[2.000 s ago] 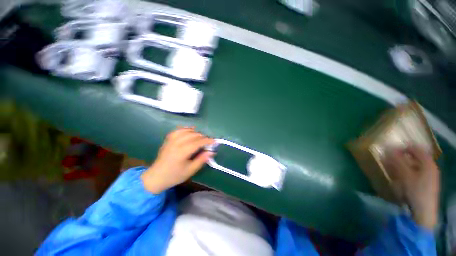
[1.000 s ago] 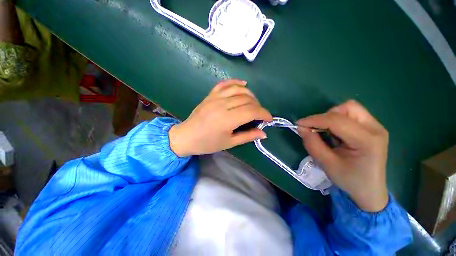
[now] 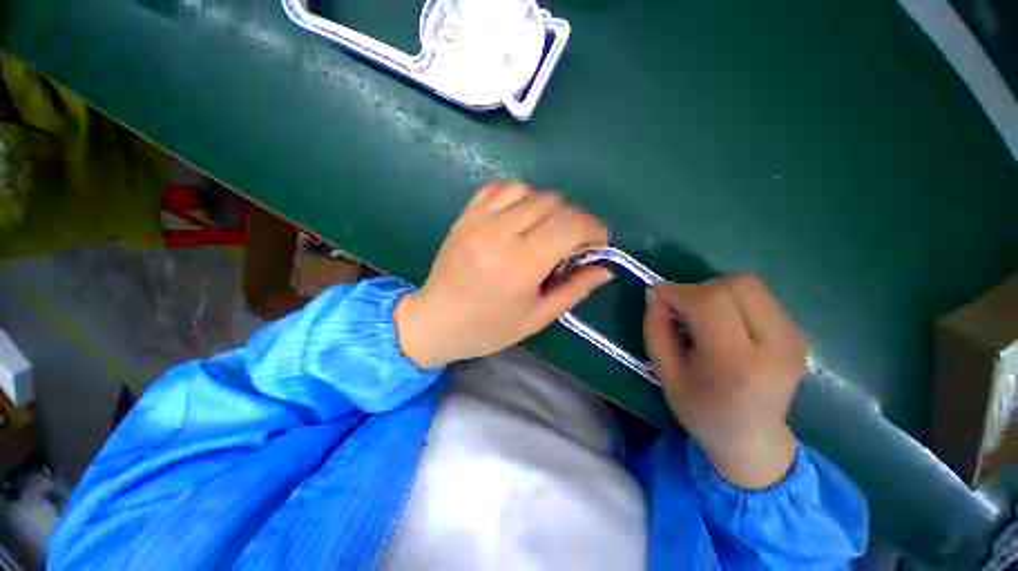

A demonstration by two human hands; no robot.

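A white plastic housing [image 3: 617, 349] lies at the near edge of the green bench, its slim loop showing between my hands. My left hand [image 3: 508, 268] pinches the loop's rounded left end between thumb and fingers. My right hand [image 3: 726, 357] is bare and closed at the loop's upper rim, thumb and finger together, and it covers the housing's solid end. No strip can be made out between the fingers. A second white housing [image 3: 480, 50] lies farther off, cut by the top edge, its round disc section showing.
An open brown cardboard box [image 3: 969, 368] with shiny clear contents stands at the right. A white line [image 3: 971, 67] curves across the bench [image 3: 770, 145] at the upper right. A person's yellow-green clothing [image 3: 67, 167], red and brown things and the floor show beyond the bench edge.
Since a second ago my right hand has moved down and left along the loop, and the thin strip at its fingertips no longer shows. The far housing has shifted up and left in view.
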